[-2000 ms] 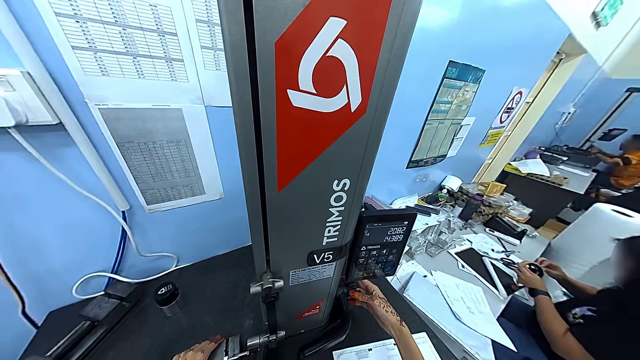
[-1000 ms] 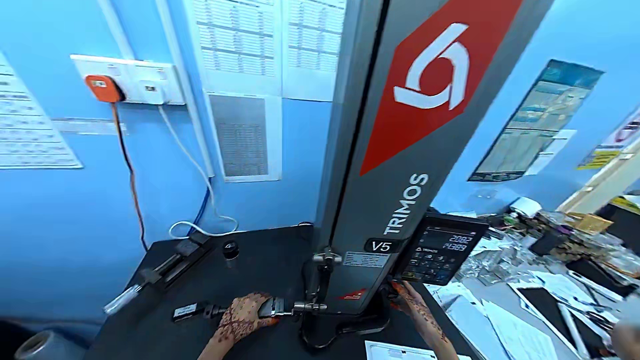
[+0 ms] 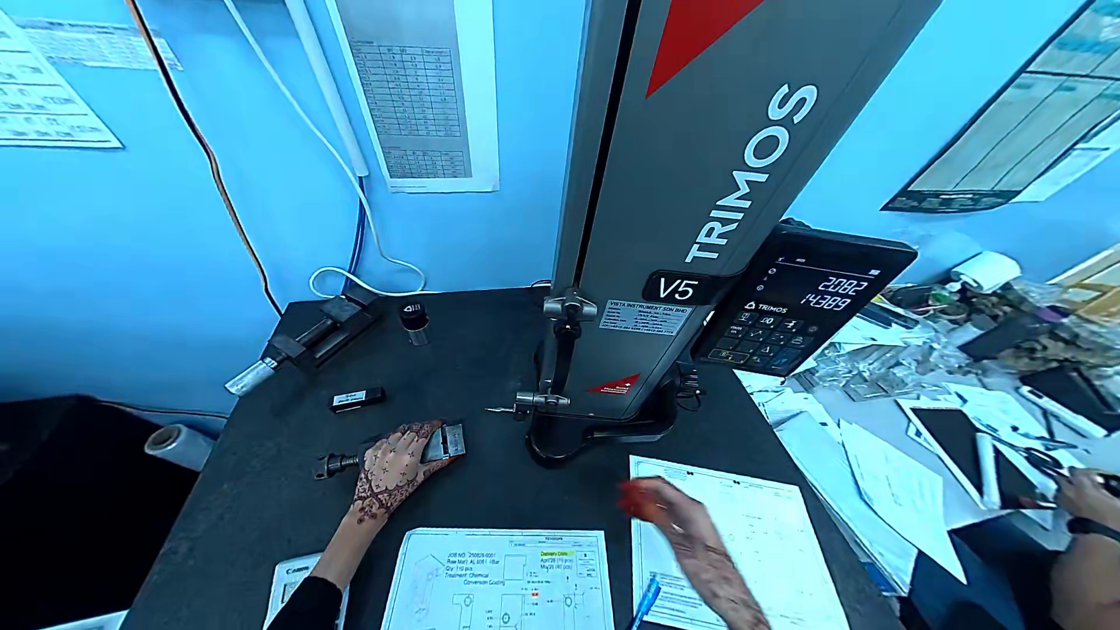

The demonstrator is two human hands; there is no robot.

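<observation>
My left hand (image 3: 395, 464) grips a metal precision vise (image 3: 444, 444) lying on the dark surface plate, its screw end (image 3: 334, 465) sticking out to the left. To the right of the vise, a thin probe (image 3: 503, 409) is clamped to the carriage of the Trimos V5 height gauge (image 3: 647, 262). My right hand (image 3: 669, 507), blurred, is over the right paper sheet (image 3: 761, 534), in front of the gauge base; whether it holds anything is unclear. A display panel (image 3: 796, 297) on the gauge's right side shows two lit readings.
A second vise-like tool (image 3: 306, 344), a small black cylinder (image 3: 414, 322) and a small black block (image 3: 357, 400) lie at the left. A drawing (image 3: 499, 582), a blue pen (image 3: 646, 602) and a calculator (image 3: 293, 582) are nearby. Another person's hand (image 3: 1089, 494) is at the right.
My right hand has left the display panel and moved toward the near side, over the paper. My left hand and the vise are now farther from the probe. The view has tilted down.
</observation>
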